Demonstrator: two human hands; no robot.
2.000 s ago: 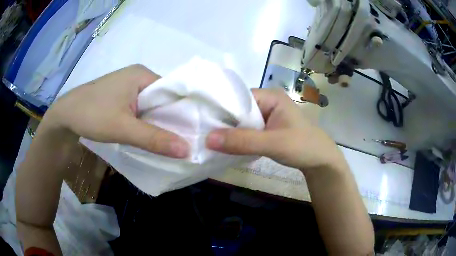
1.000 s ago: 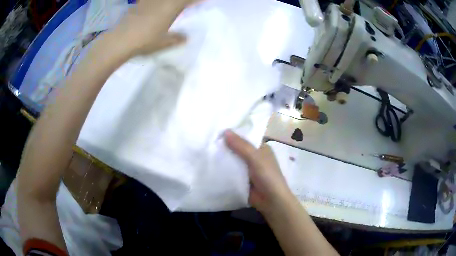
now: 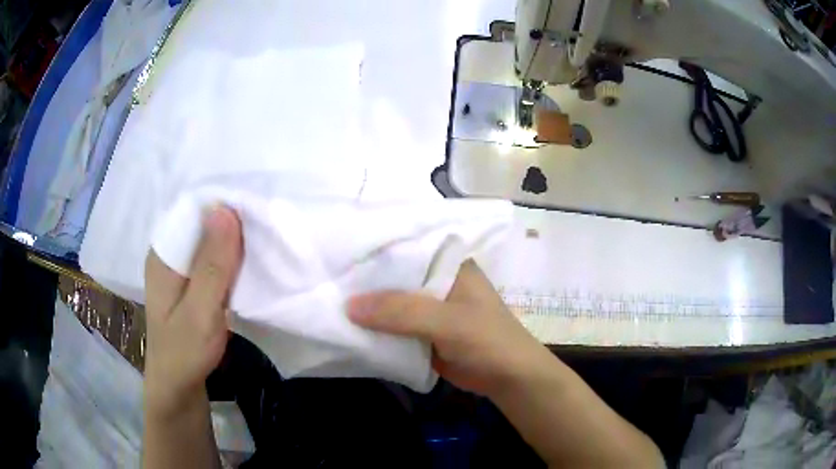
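Note:
A white garment piece [image 3: 302,266] is held over the table's front edge, left of the sewing machine. My left hand [image 3: 197,298] grips its left part with the thumb on top. My right hand [image 3: 449,325] grips its right part, thumb on top and fingers hidden beneath the cloth. White cloth [image 3: 266,110] lies flat on the table behind it; I cannot tell whether it is the same piece. The sewing machine's presser foot [image 3: 527,105] stands over the shiny needle plate [image 3: 490,112], with no cloth beneath it.
Orange-brown block [image 3: 554,127] beside the foot. Black scissors [image 3: 717,119] lie under the machine arm. A wooden-handled awl [image 3: 733,198], pink-handled snips [image 3: 733,224] and dark cloth patch [image 3: 808,266] are at right. The blue-rimmed tray [image 3: 27,156] is at left. White cloth [image 3: 82,394] hangs below left.
The cloth, first bunched between both hands, was spread out and is now held folded lower, near the table edge. My left hand reached up and came back down. The view has shifted.

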